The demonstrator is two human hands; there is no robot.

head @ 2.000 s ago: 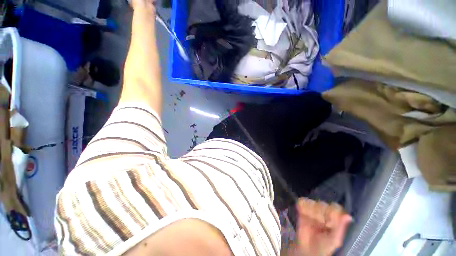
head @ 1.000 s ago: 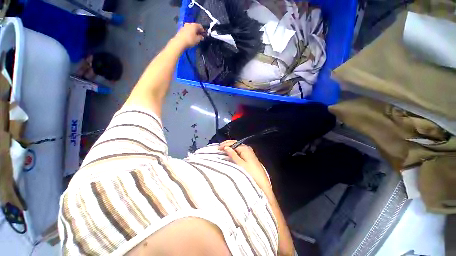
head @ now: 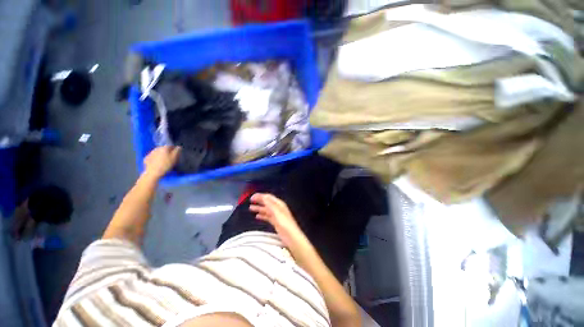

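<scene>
The blue bin point(head: 224, 172) stands in front of my knees. It holds a dark grey-black cloth bundle point(head: 205, 124) on its left and rumpled white and beige pieces point(head: 259, 105) on its right. A white strip point(head: 161, 115) hangs along the bin's left inner side. My left hand point(head: 161, 159) is at the bin's near left corner, its fingers at the strip's lower end; blur hides whether it grips the strip or the rim. My right hand point(head: 274, 211) is above my lap, fingers apart, with nothing visible in it.
A large heap of khaki panels point(head: 416, 105) with white panels lies on the white table point(head: 442, 255) at right. A ruled scale point(head: 413, 255) runs along its edge. Black cloth point(head: 301, 198) covers my lap. A red item point(head: 266, 9) stands behind the bin.
The view has swung right, showing more of the khaki heap. The dark cord seen at my right hand is no longer visible there. My left hand is now lower, at the bin's near corner.
</scene>
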